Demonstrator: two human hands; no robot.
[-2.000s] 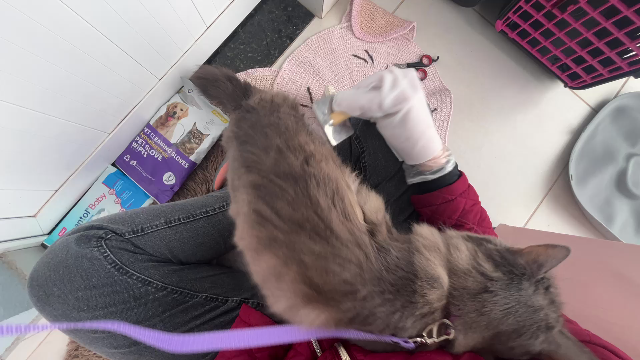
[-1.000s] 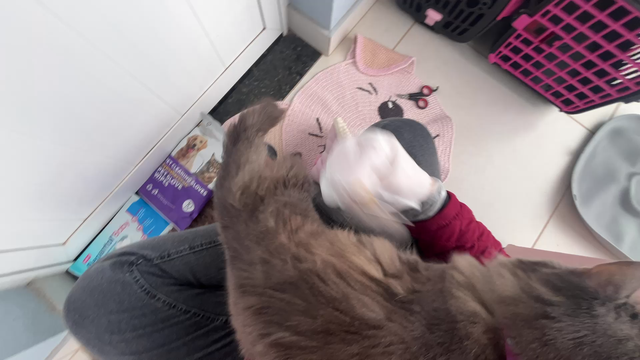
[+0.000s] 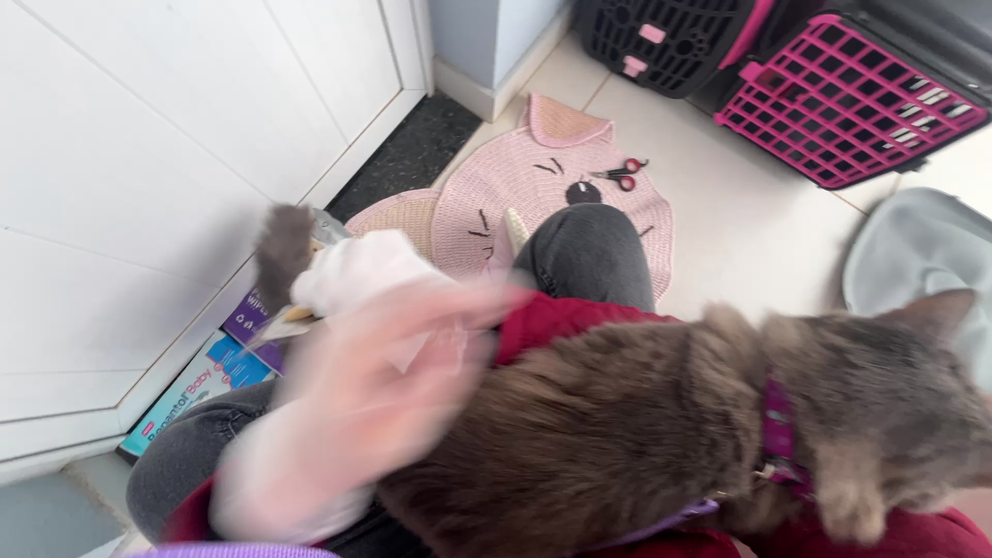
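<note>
A grey-brown long-haired cat point(image 3: 620, 418) lies across my lap, its head at the right, with a purple collar point(image 3: 779, 422) and purple leash point(image 3: 666, 523). My right hand point(image 3: 368, 271), in a white wipe mitt, is beside the cat's raised tail point(image 3: 283, 248). A small yellowish thing point(image 3: 297, 313) shows just below the mitt; what it is cannot be told. My left hand point(image 3: 387, 372), strongly blurred, seems covered by a thin clear glove and overlaps the view of the right wrist. Its fingers point up and right; their grip is unclear.
A purple pack of pet glove wipes point(image 3: 252, 318) and a blue-and-white box point(image 3: 194, 387) stand by the white door point(image 3: 155, 194). Red-handled scissors point(image 3: 624, 174) lie on a pink crocheted rug point(image 3: 496, 178). Two pet carriers point(image 3: 852, 101) and a grey basin-like object point(image 3: 891, 256) are beyond.
My right hand in its mitt has moved left, toward the tail. My left hand has come into view. The cat's tail end now shows farther left, against the door. The view has shifted.
</note>
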